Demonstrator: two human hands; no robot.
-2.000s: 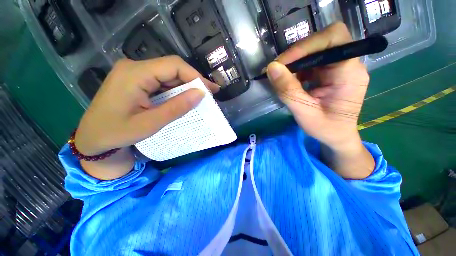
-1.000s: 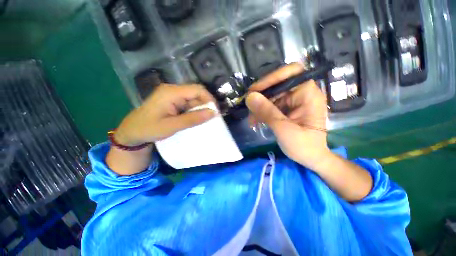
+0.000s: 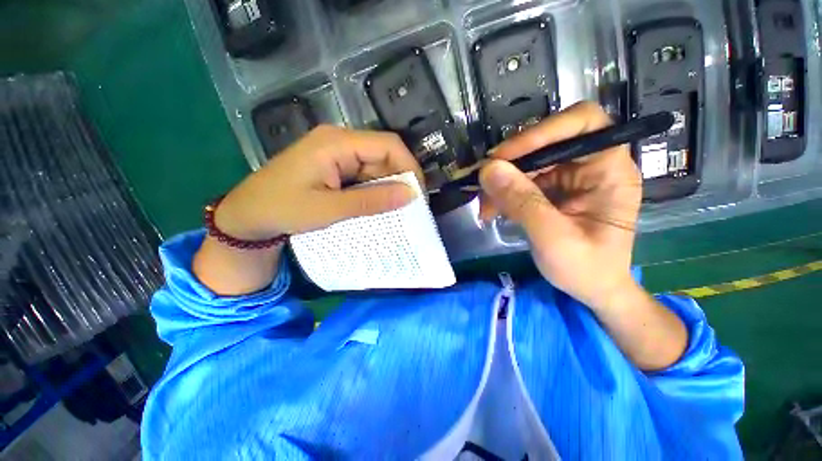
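Note:
My left hand pinches a white label sheet with rows of tiny marks. My right hand holds black tweezers like a pen, the tip pointing left at the lower end of a black phone. My left fingertips are beside that end. I cannot tell whether the tip touches the phone or carries a sticker. The phone lies back up in a clear blister tray. Another phone lies to its right, partly behind my right hand.
More phones lie in the tray, one at the right and one at the far right. Stacked blister trays stand at the left. The green bench shows between stack and tray. Yellow striped tape marks the right.
The view has shifted, so the tray and phones sit further right. The tweezers have moved from between two phones to the lower end of the phone by my left hand. Both hands keep their holds.

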